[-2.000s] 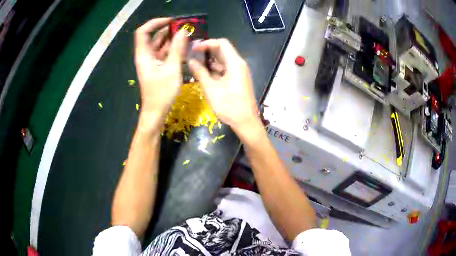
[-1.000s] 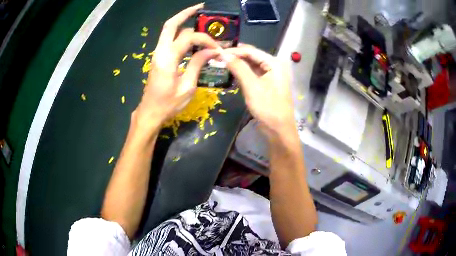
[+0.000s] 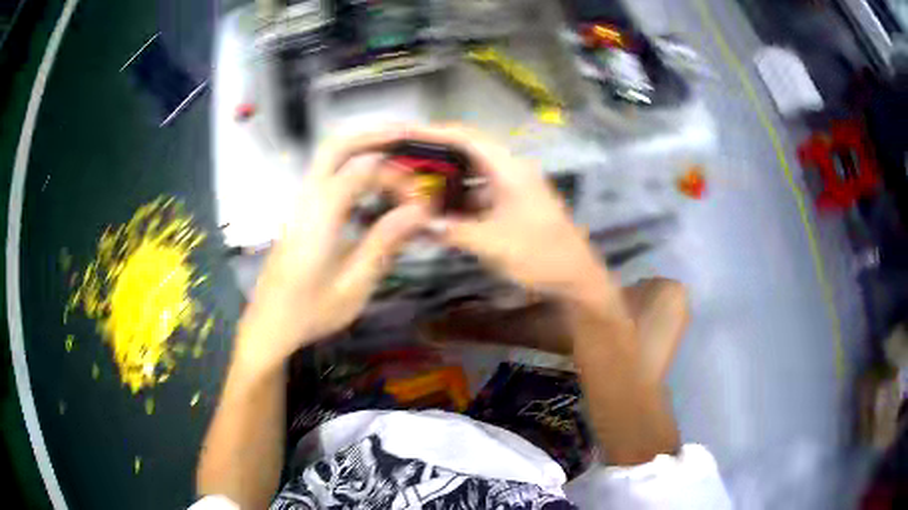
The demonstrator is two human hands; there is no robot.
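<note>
The frame is strongly motion-blurred. A device unit (image 3: 435,162), black and red with a yellow-gold centre, is held in front of the press machine's front edge. My left hand (image 3: 334,234) grips it from the left, with its thumb near the yellow centre. My right hand (image 3: 513,214) grips it from the right, fingers curled over its edge. The fingers hide most of the unit's lower part. The pile of small yellow pieces (image 3: 149,299) lies on the dark bench to the left, away from both hands.
The press machine (image 3: 254,189) spans the upper middle, with a small red button (image 3: 245,112), a yellow-and-black knife (image 3: 513,80), a right fixture holding a unit (image 3: 619,65) and an emergency stop (image 3: 691,181). A phone (image 3: 169,80) lies upper left. Red plastic (image 3: 838,165) stands at right.
The view has swung right, so the pile now sits far left and the machine is in the middle. Both hands and the unit are now in front of the machine instead of over the bench.
</note>
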